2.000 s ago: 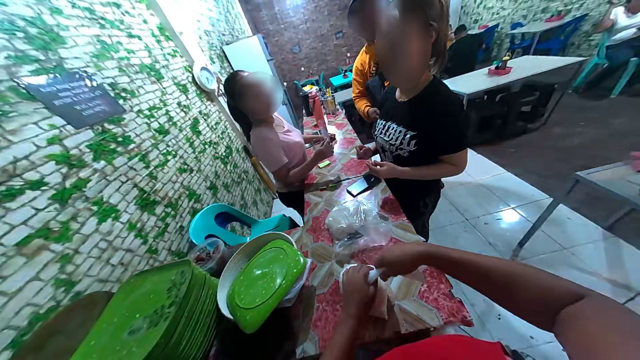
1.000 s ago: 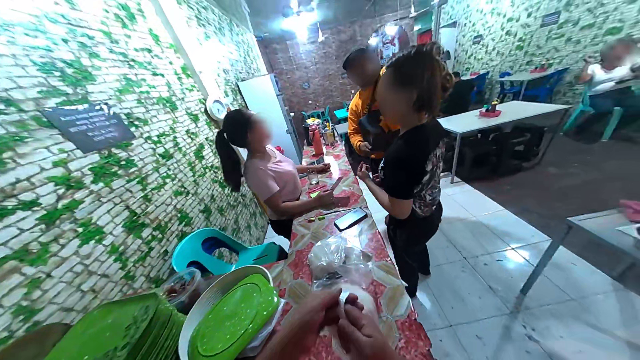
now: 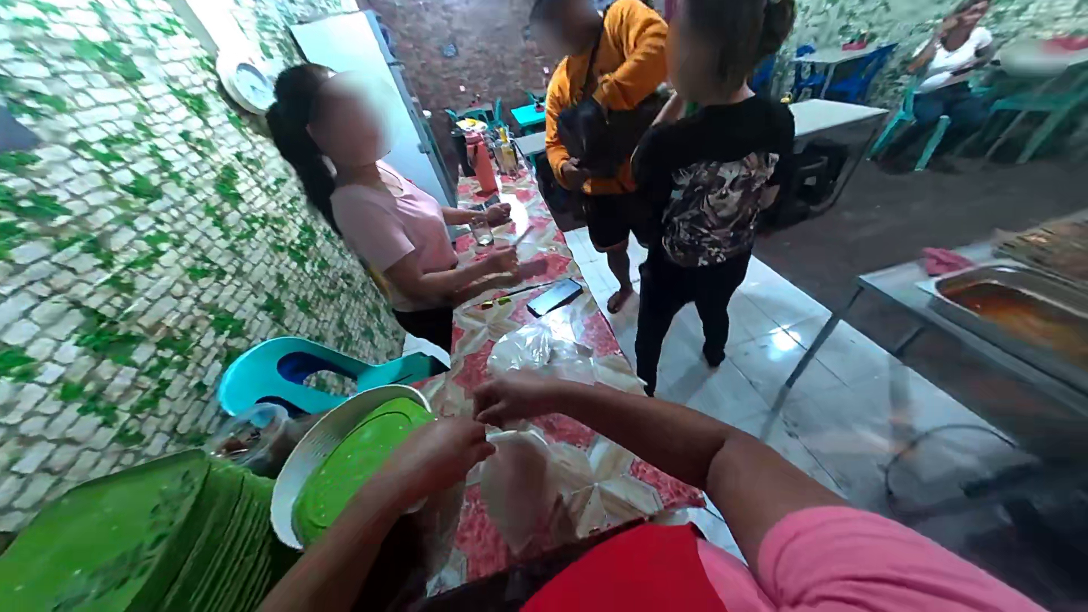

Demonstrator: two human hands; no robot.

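Note:
Over the near end of the patterned table (image 3: 595, 493), my left hand (image 3: 450, 455) and my right hand (image 3: 514, 399) meet with curled fingers. They pinch the top of a clear plastic bag (image 3: 514, 484), blurred, with something pale in it; its contents cannot be told. Just beyond them lies another crumpled clear plastic bag (image 3: 544, 348). Farther up the table is a smartphone (image 3: 554, 297). Left of my hands, a green plate (image 3: 361, 459) sits in a round pale basin (image 3: 285, 501).
A stack of green plates (image 3: 110, 535) stands at lower left, near a turquoise plastic chair (image 3: 297, 374). One person (image 3: 391, 221) stands left of the table, two others (image 3: 714, 178) at its right. A metal food tray (image 3: 1020, 306) rests on the right-hand table.
The person in black has turned their back to me and stands farther right than two seconds ago. My hands stay close together over the near table end. The view has shifted.

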